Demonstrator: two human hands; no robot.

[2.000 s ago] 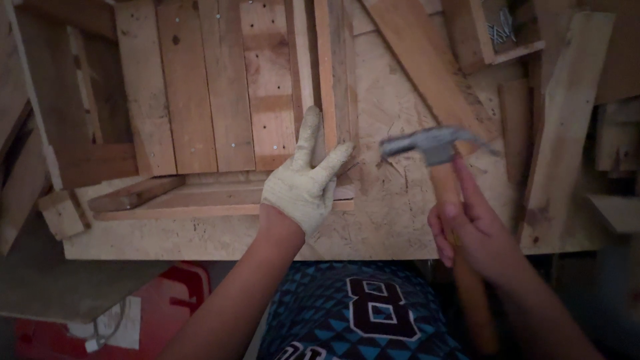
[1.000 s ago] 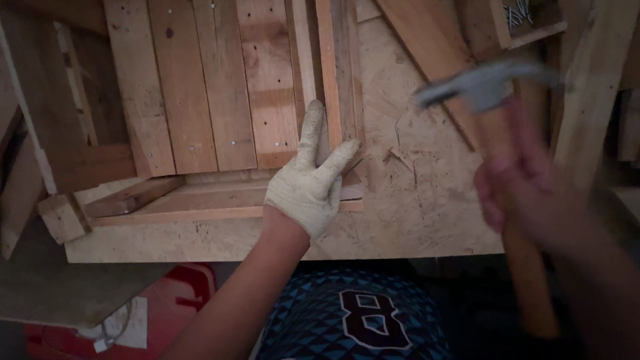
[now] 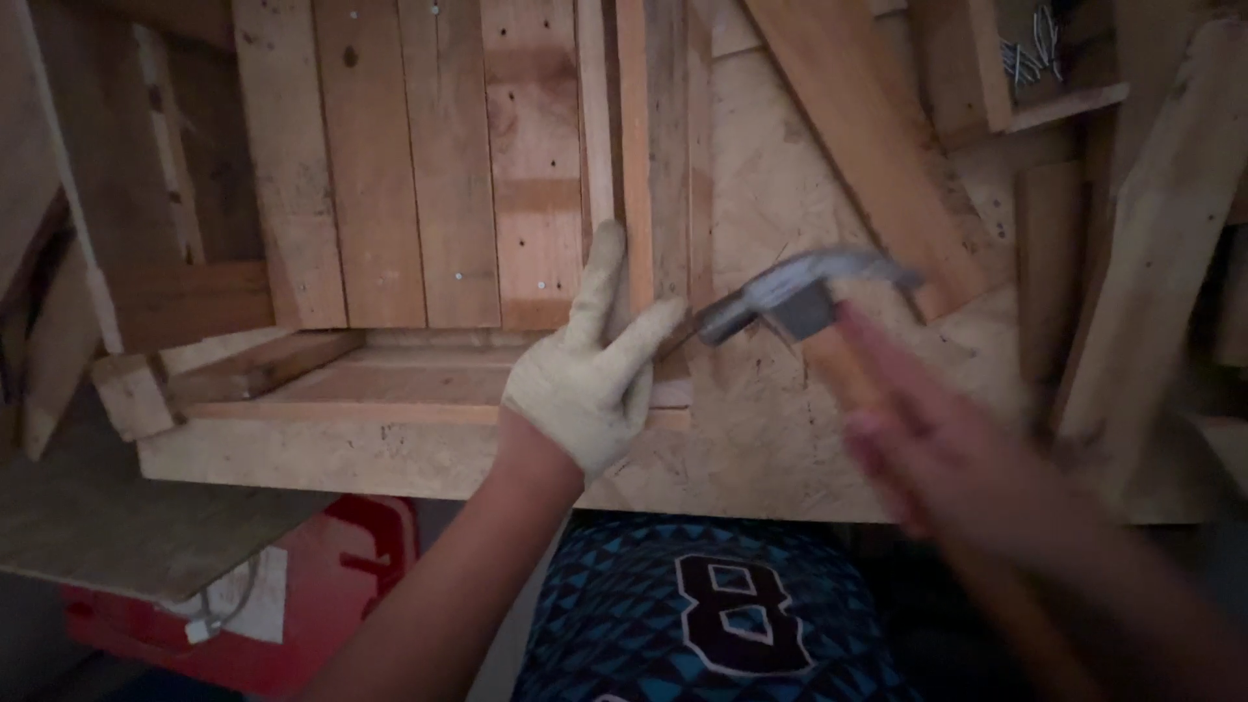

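Note:
My left hand [image 3: 595, 370], in a pale work glove, rests on the corner of a wooden frame, two fingers spread over an upright board [image 3: 636, 146]. Its other fingers are hidden, so whether they grip the wood does not show. Bare and blurred, my right hand [image 3: 907, 419] holds a claw hammer [image 3: 804, 292] by its wooden handle. The hammer's striking face is close to the right of the gloved fingers, by the frame's edge. Whether it touches a nail cannot be made out. Several nailed planks [image 3: 453, 175] lie left of the upright board.
A small wooden box [image 3: 1068, 107] with loose nails [image 3: 1033, 54] stands at the upper right. Loose boards [image 3: 877, 146] lie on the particle-board worktop [image 3: 770, 429]. A wooden crate [image 3: 185, 302] is at the left, and a red plastic case [image 3: 283, 614] sits below the worktop.
My right hand has brought the hammer left and down, from off to the right to beside my left hand. The gloved hand keeps its place on the frame.

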